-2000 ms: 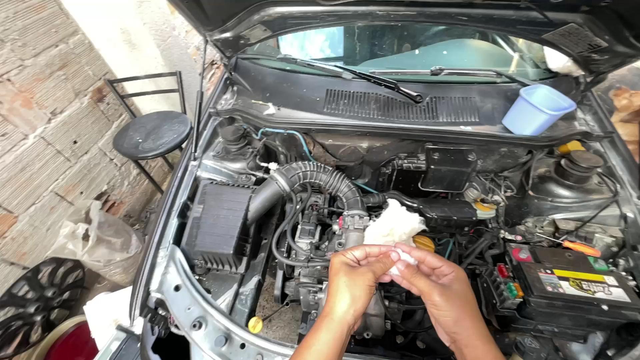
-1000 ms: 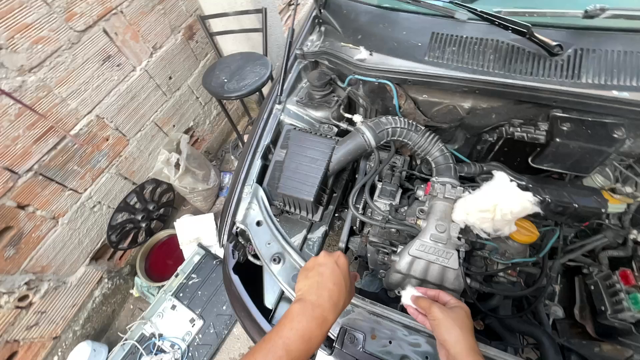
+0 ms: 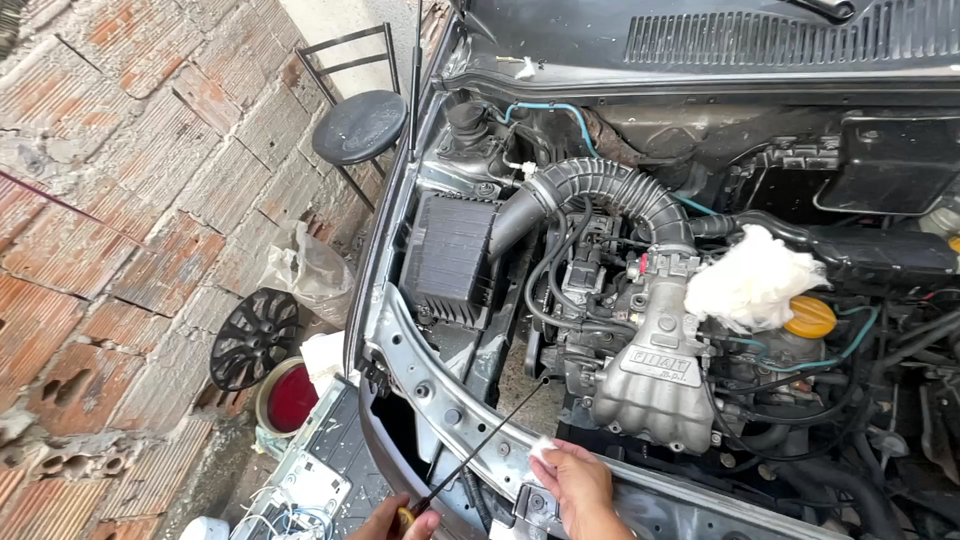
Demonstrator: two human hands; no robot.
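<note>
My left hand (image 3: 397, 519), at the bottom edge, grips the yellow handle of an engine oil dipstick (image 3: 480, 448). The thin dark rod runs up and to the right, its far end at the mouth of a small tube (image 3: 545, 380) beside the engine. My right hand (image 3: 581, 484) is over the front crossmember, pinching a small tuft of white cotton (image 3: 541, 448) apart from the rod. A larger wad of cotton (image 3: 754, 281) lies by the yellow oil filler cap (image 3: 810, 316), against the metal intake cover (image 3: 664, 375).
Around the hands are the front crossmember (image 3: 450, 397), the air filter box (image 3: 450, 251) and a ribbed intake hose (image 3: 615, 176). At left stand a black stool (image 3: 360, 126), a wheel cover (image 3: 253, 337), a container of red liquid (image 3: 292, 397) and a brick wall (image 3: 150, 187).
Two seconds ago both hands held cotton together over the engine. My left hand has since moved down and left, drawing the dipstick out. The view has turned left.
</note>
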